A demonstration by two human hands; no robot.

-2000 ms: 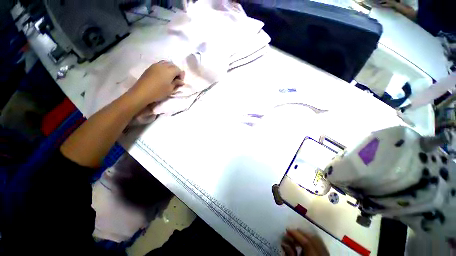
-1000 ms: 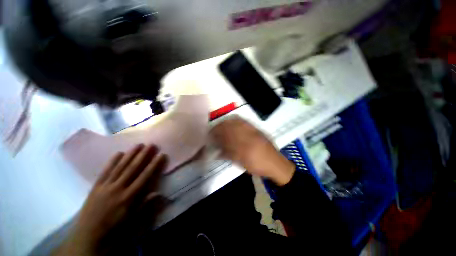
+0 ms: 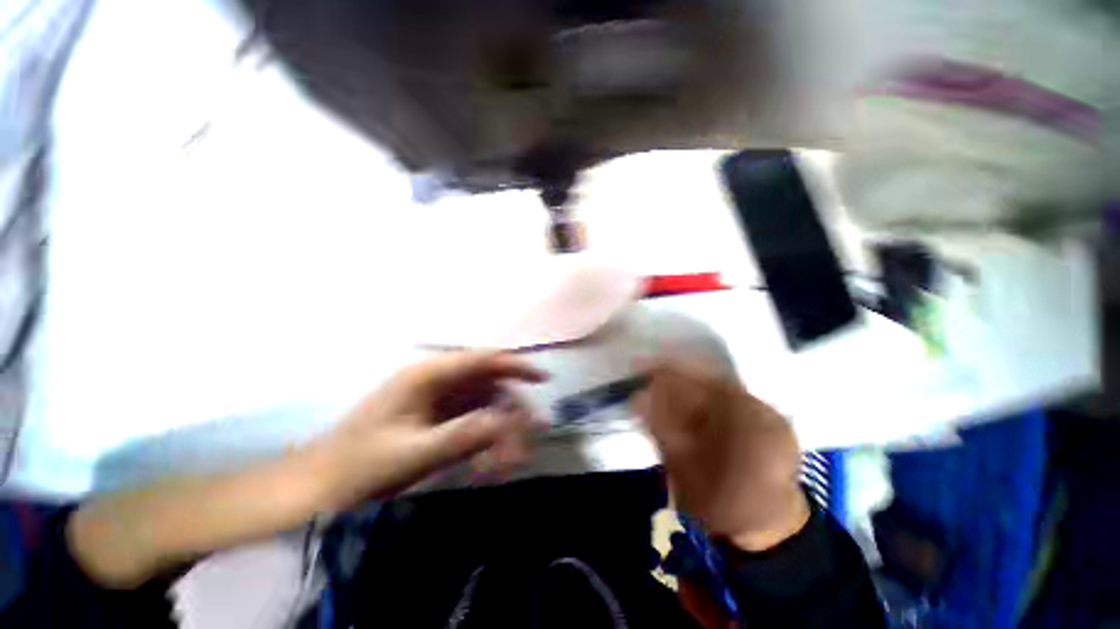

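Observation:
A pale pink fabric piece (image 3: 577, 307) lies on the machine bed in front of the presser foot (image 3: 564, 227). A short dark strip, perhaps a label (image 3: 596, 401), is between my hands, nearer me than the fabric. My right hand (image 3: 725, 449) is blurred, its fingertips closed on the strip's right end. My left hand (image 3: 461, 418) is at the strip's left side, index finger stretched out near the fabric's front edge. Blur hides whether its fingertips hold the strip.
The machine head (image 3: 516, 86) spans the top. A black phone (image 3: 790, 246) and a dark cluster with a green piece (image 3: 906, 280) lie right of the needle. Red tape (image 3: 683, 284) marks the bed. A blue crate (image 3: 970, 504) is below right. Pale fabric (image 3: 252, 584) hangs below left.
My left hand has come off the pink piece, which now shows smaller in front of the needle. The dark strip now shows between my hands. The view has shifted, with the phone further right.

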